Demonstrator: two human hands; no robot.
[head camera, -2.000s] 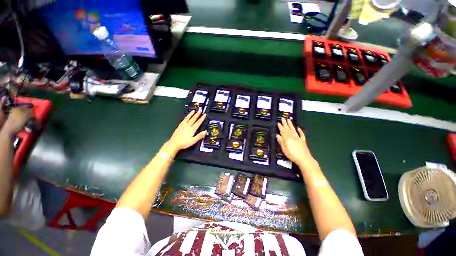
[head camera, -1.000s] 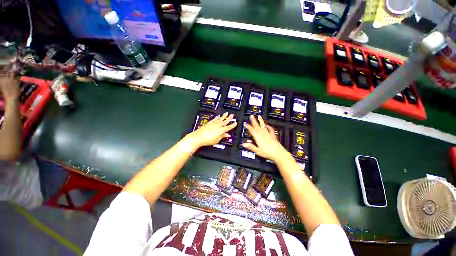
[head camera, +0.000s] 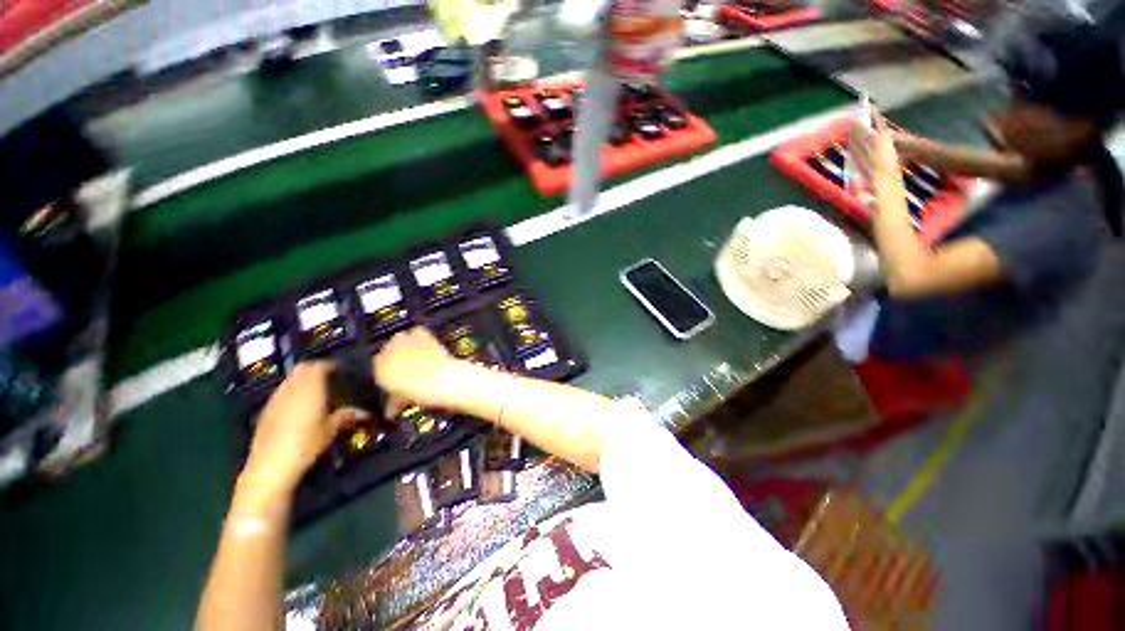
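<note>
The black phone tray (head camera: 333, 483) lies in front of me, turned at an angle, with black flip phones in two rows. The far-row phones (head camera: 379, 296) show white rectangles; near-row phones (head camera: 516, 316) show gold marks. My left hand (head camera: 294, 413) is over the tray's left part, closed on a black phone (head camera: 352, 387), blurred and partly hidden. My right hand (head camera: 413, 367) is beside it with curled fingers at the phone's right side; whether it grips is unclear. Small brown flat blocks (head camera: 455, 473) lie at the tray's near edge.
A white-edged smartphone (head camera: 667, 297) and round cream fan (head camera: 786, 268) are right of the tray. A red-orange phone tray (head camera: 555, 179) stands beyond, behind a grey post (head camera: 592, 136). Another person (head camera: 987, 234) sits far right at another red tray (head camera: 944, 219).
The view has swung right. My hands, earlier spread flat over the tray, are now close together over its left part, with a black phone between them.
</note>
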